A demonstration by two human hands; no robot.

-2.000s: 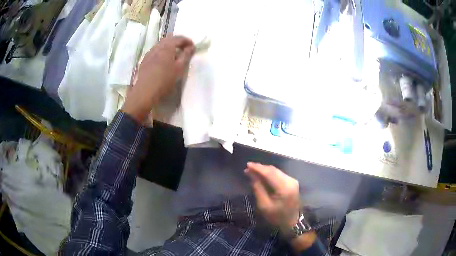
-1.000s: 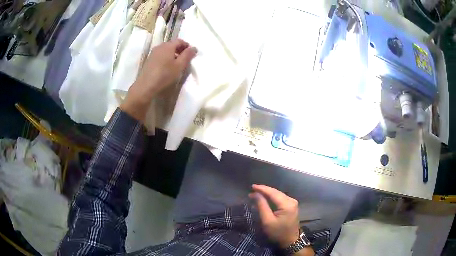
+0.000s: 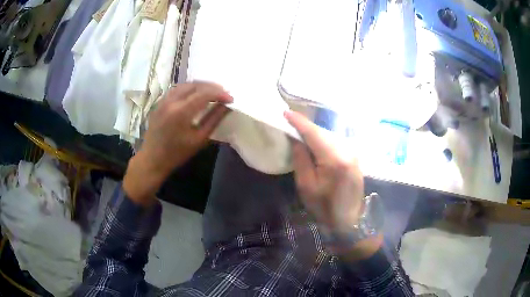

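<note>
A white fabric piece (image 3: 258, 145) spans between my hands over the table's front edge, its lower part hanging in a curve below. My left hand (image 3: 189, 119) grips its left end, fingers bent over the cloth. My right hand (image 3: 328, 174) holds its right end between thumb and fingers; the hand is slightly blurred. The blue-and-white sewing machine (image 3: 459, 35) stands at the upper right. Its needle area is lost in the lamp's glare.
Bundles of white pieces (image 3: 96, 87) with tan tags hang at the left. Dark blue snips (image 3: 494, 156) lie right of the machine. A white piece stack (image 3: 444, 261) lies at lower right. Crumpled white cloth (image 3: 43, 223) fills a yellow-framed holder at lower left.
My right hand has risen from below the table edge and taken hold of the white piece. My left hand has moved down toward the table's front edge with the cloth.
</note>
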